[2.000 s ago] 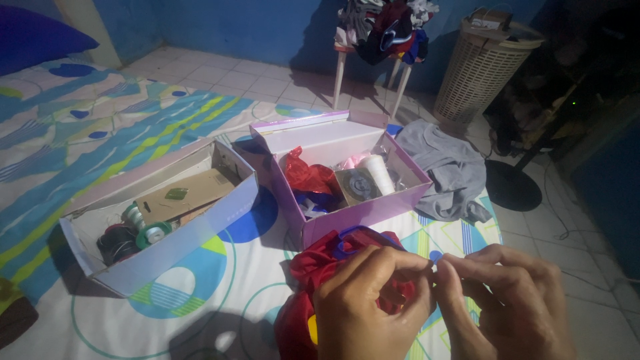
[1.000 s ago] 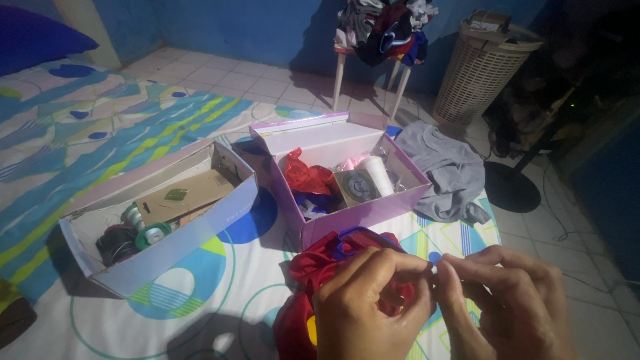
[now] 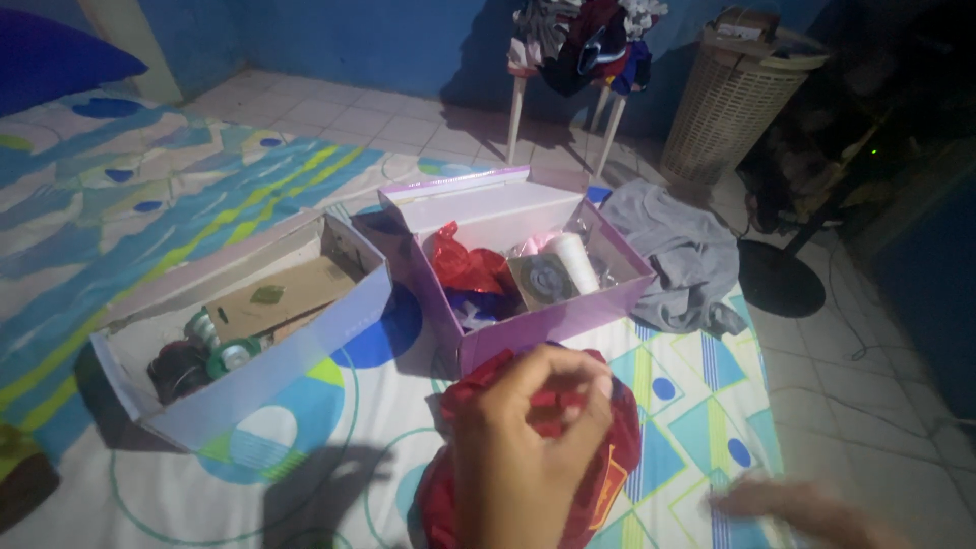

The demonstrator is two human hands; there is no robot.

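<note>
My left hand is raised over a dark red cloth on the bed, its thumb and index fingertips pinched together; whether something tiny is between them cannot be seen. Low at the right, my right hand is a blur, partly out of view, over the bed's edge. Beyond the cloth stands a purple cardboard box holding red crinkled plastic, a white thread cone and a square packet with a dark disc. To the left, a pale blue cardboard box holds brown cardboard, a green spool and dark thread.
The boxes rest on a patterned bedsheet. Grey cloth lies at the bed's right edge, near a round black stand base on the tiled floor. Behind are a stool piled with clothes and a woven plastic hamper.
My two hands, fingertips together in the earlier frames, are now apart. My right hand has moved down and to the right. My left hand keeps its pinch over the red cloth.
</note>
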